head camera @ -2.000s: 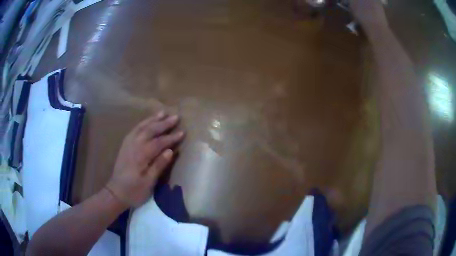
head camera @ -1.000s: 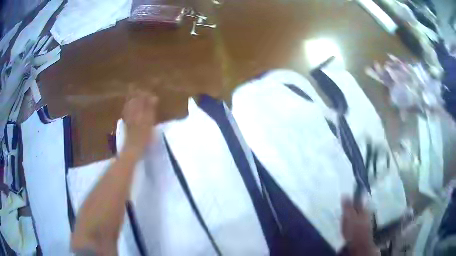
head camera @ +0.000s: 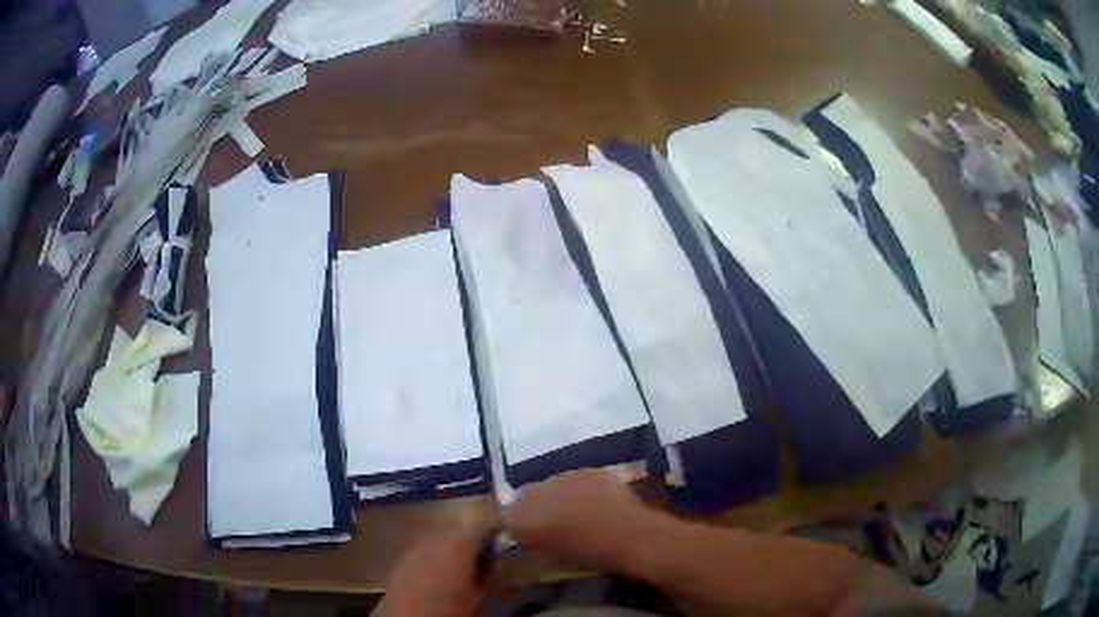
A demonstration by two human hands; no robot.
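Note:
Stacks of white cut panels with navy edges stand in a row on the brown table point(head camera: 398, 127): a tall left stack point(head camera: 268, 362), a shorter one point(head camera: 410, 356), a middle one point(head camera: 548, 325), a narrow one point(head camera: 663, 313) and a wide, slanted one point(head camera: 801, 253). Another slanted stack point(head camera: 922, 241) is at the right. My left hand point(head camera: 444, 564) is at the bottom, by the table's near edge. My right hand point(head camera: 576, 512) is beside it, below the middle stack. A small dark thing shows between them; what it is and their finger grip are unclear.
Crumpled cream cloth point(head camera: 142, 416) and tangled pale strips point(head camera: 103, 283) lie left. A reddish shiny block point(head camera: 512, 15) and white sheet point(head camera: 350, 27) are at the far side. Pinkish offcuts point(head camera: 982, 157) lie right. Scraps point(head camera: 964, 554) show below the near right edge.
The view has shifted and shows the whole row of stacks. My left hand has come down from the stacks' far ends. My right hand has moved left to meet it near the table's edge.

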